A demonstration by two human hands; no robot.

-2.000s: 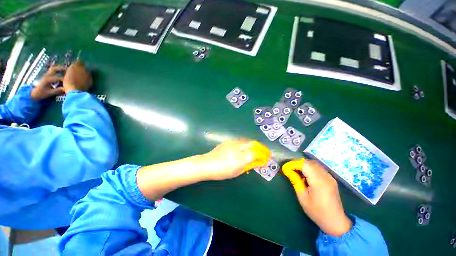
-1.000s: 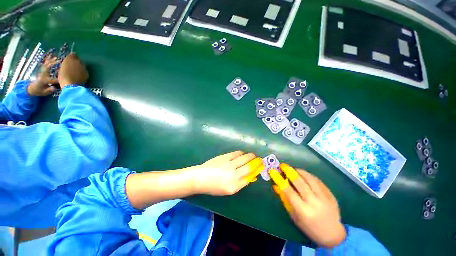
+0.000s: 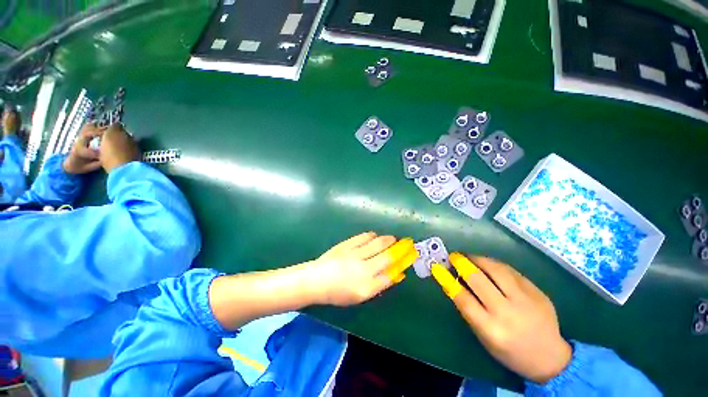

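Observation:
A small grey lens cover (image 3: 431,255) with ringed holes lies on the dark-green surface between my hands. My left hand (image 3: 359,267), with yellow finger cots, holds its left edge. My right hand (image 3: 501,310), also with yellow finger cots, touches its lower right side with a fingertip; whether it pinches anything is too small to tell. A loose cluster of grey covers (image 3: 452,155) lies beyond, with a single cover (image 3: 374,134) to its left. A white box (image 3: 506,218) of tiny blue pieces stands to the right.
Black panels on white backing (image 3: 407,25) lie along the far side. A dark three-ring part (image 3: 380,71) lies in front of them. More grey covers (image 3: 695,225) lie at the right edge. A person in blue sleeves (image 3: 151,209) handles perforated strips at the left.
My right fingers have drawn back slightly from over the cover, showing more of it. My left fingers remain at its left edge. The view has shifted, and the black panels appear further right.

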